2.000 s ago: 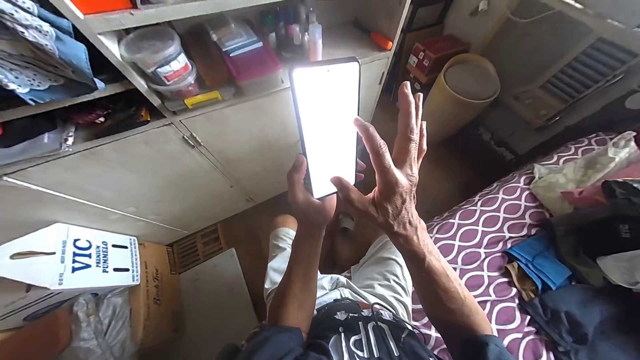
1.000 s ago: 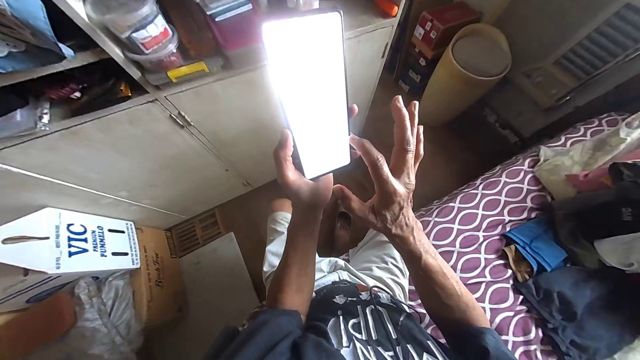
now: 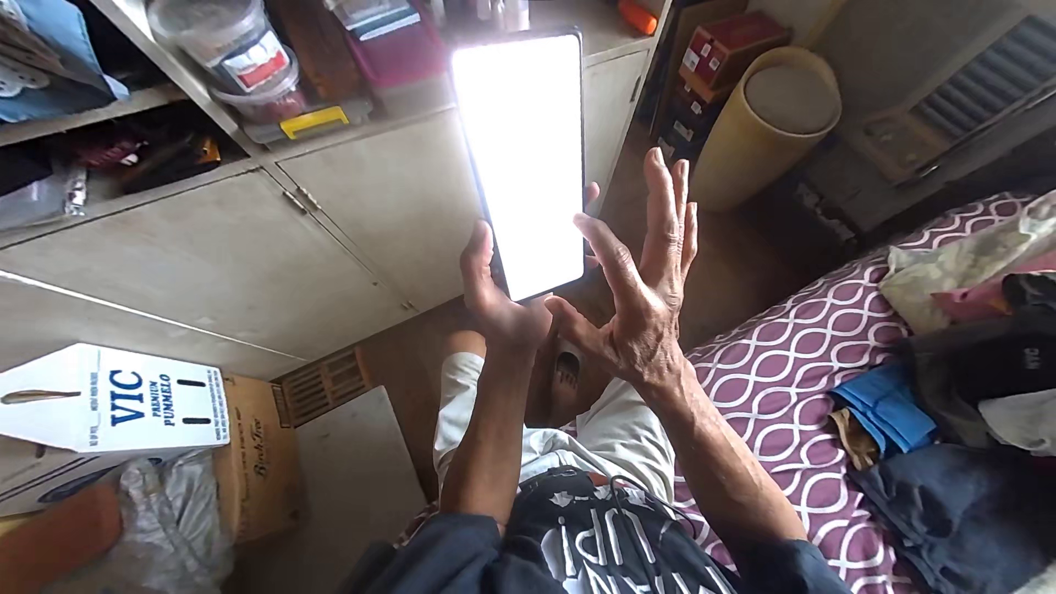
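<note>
A smartphone [image 3: 528, 165] with a dark rim stands nearly upright ahead of me, its screen glowing so white that no content can be read. My left hand [image 3: 505, 297] grips its lower part, thumb along the left edge and fingertips showing past the right edge. Just to the right, my right hand [image 3: 648, 305] is spread, its index fingertip at the phone's right edge and its thumb near the bottom corner. Nothing is held in the right hand.
Behind the phone are a pale cabinet [image 3: 379, 198] and shelves with plastic tubs [image 3: 247, 62]. At right, clothes [image 3: 965, 495] lie on a purple patterned bed [image 3: 775, 371], near a cylindrical bin [image 3: 751, 140]. Cartons [image 3: 264, 462] and a white fruit box [image 3: 124, 400] stand at lower left.
Against two seconds ago, the phone in my left hand is further left relative to my right hand, and my right thumb no longer overlaps the screen's lower part. The view has shifted somewhat.
</note>
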